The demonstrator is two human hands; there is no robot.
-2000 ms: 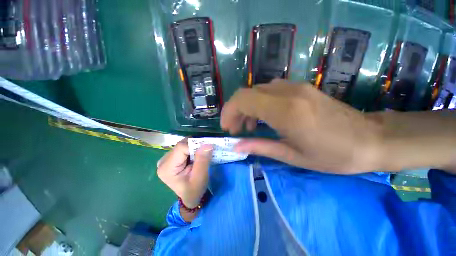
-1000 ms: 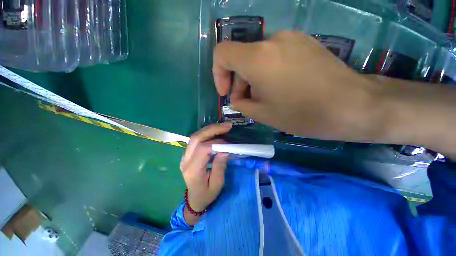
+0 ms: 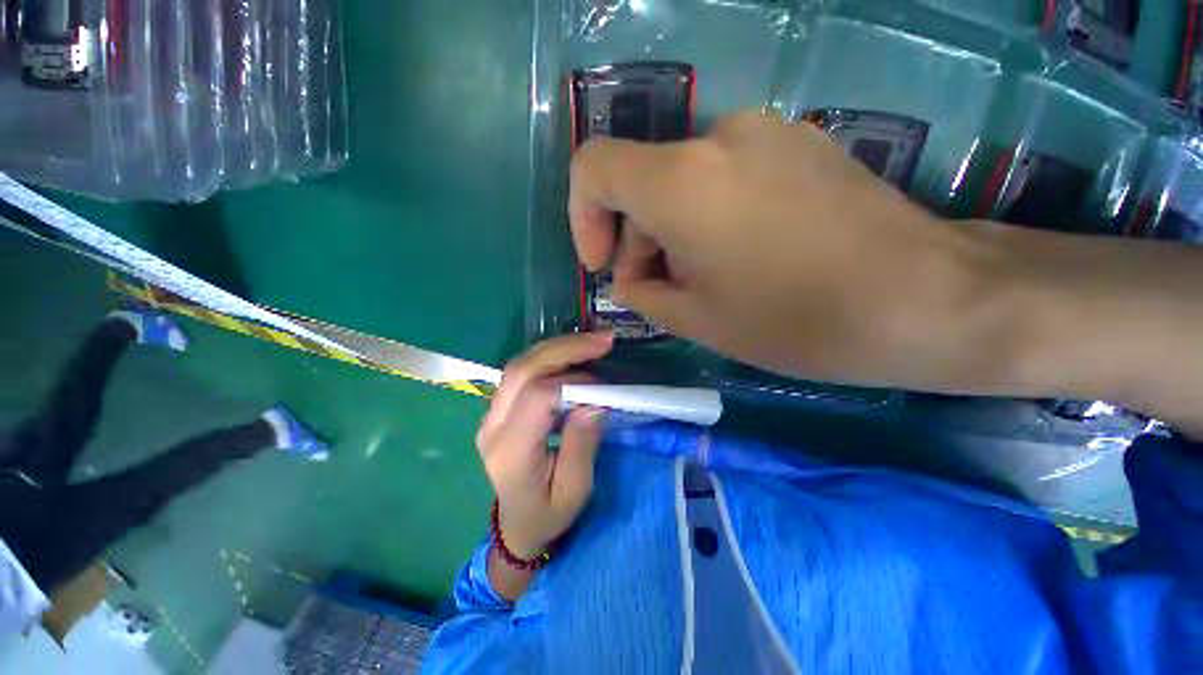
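My right hand [image 3: 792, 257] is over the leftmost open-backed phone [image 3: 633, 106] in the near row of the clear blister tray [image 3: 548, 172]. Its thumb and bent fingers are at the phone's lower part; the fingertips are partly hidden, and I cannot tell whether they hold a label. A small white patch shows beside them inside the phone. My left hand [image 3: 534, 442] holds the white label strip [image 3: 647, 400] between its fingers just below the tray, one fingertip near the phone's lower end. The strip trails off to the upper left.
A stack of clear trays [image 3: 198, 106] stands at the upper left on the green bench. Other phones [image 3: 871, 143] sit in tray pockets to the right. At the lower left, a walking person's legs [image 3: 145, 462] show on the green floor with yellow tape.
The phones have shifted right in view since the oldest frame. My right hand has gone from the strip to the leftmost phone. The strip's end now shows blank. A person's legs have appeared at lower left.
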